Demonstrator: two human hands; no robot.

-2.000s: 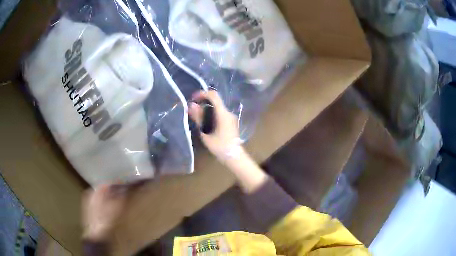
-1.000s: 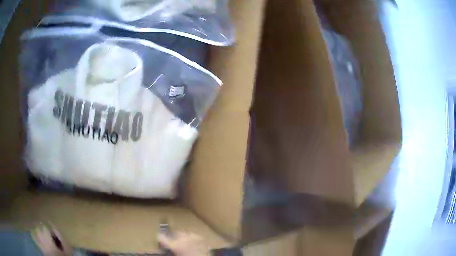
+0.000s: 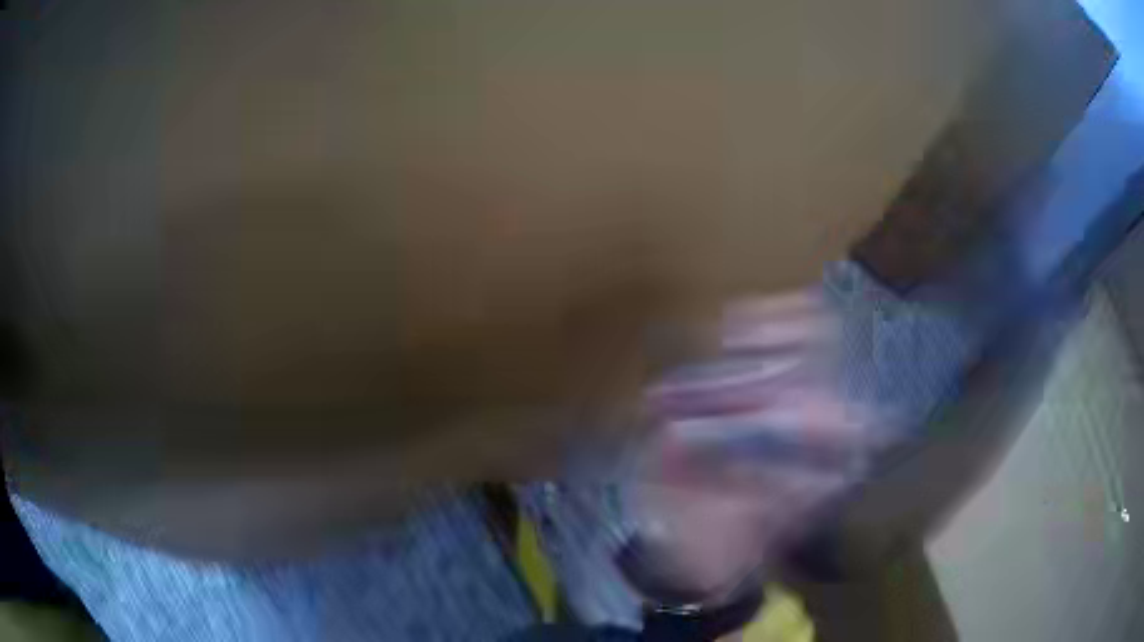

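Note:
The frame is badly smeared by motion. A large brown carton fills the upper left and middle, very close to the camera. One blurred hand, which looks like my right hand, is at the lower right of the carton, with a dark cuff and a bit of yellow sleeve below it. Its fingers overlap the carton's lower right edge. Whether it touches or holds anything cannot be told. My left hand is not in view. No bagged garment or marker pen can be made out.
Grey speckled floor with yellow floor tape shows below the carton. Another brown cardboard edge stands at the upper right. A pale flat surface is at the lower right.
The view has swung from the open carton's inside to a close brown carton surface and the floor. The bagged white garments and my left hand have left the picture.

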